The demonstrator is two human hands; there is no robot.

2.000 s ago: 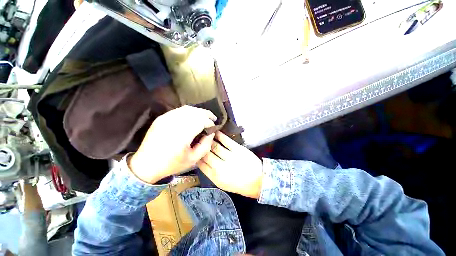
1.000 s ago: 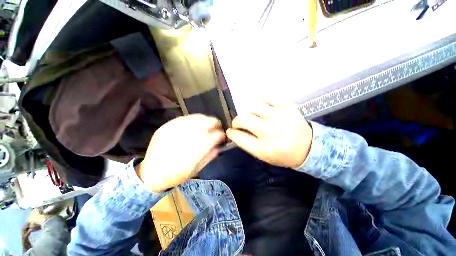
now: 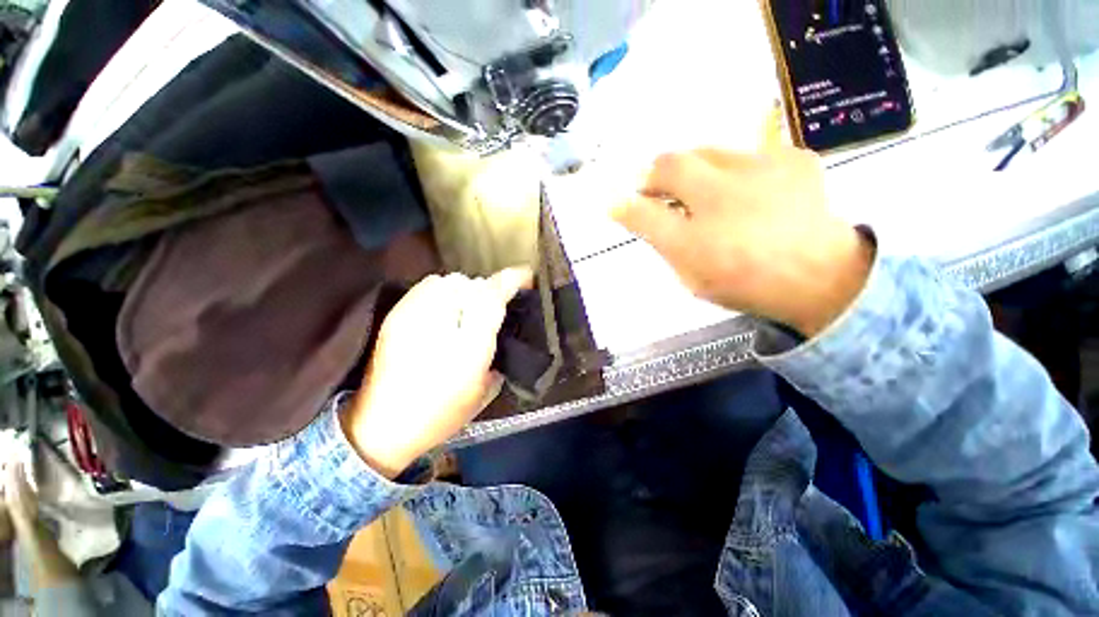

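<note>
The khaki strip [image 3: 482,211] with a dark end runs from under the machine head [image 3: 362,72] towards the table's front edge. My left hand [image 3: 428,362] holds its dark end, index finger on the cloth. My right hand [image 3: 753,235] is off the strip, over the table to its right, fingers curled; whether it holds anything is unclear. The dark garment [image 3: 271,103] is heaped at the left, with a reddish-brown panel [image 3: 247,319] and a dark grey tab [image 3: 368,193] on it. The needle area is too bright to read.
A lit smartphone [image 3: 844,72] lies at the back right, with snips [image 3: 1055,121] farther right. A yellow stick [image 3: 773,124] shows partly beyond my right hand. A ruler [image 3: 675,362] runs along the table's front edge. Part of another person's arm [image 3: 42,548] shows at the lower left.
My right hand has left the strip and moved right and up over the table. My left hand stays at the strip's dark end. The view has shifted, showing more machine head and phone.
</note>
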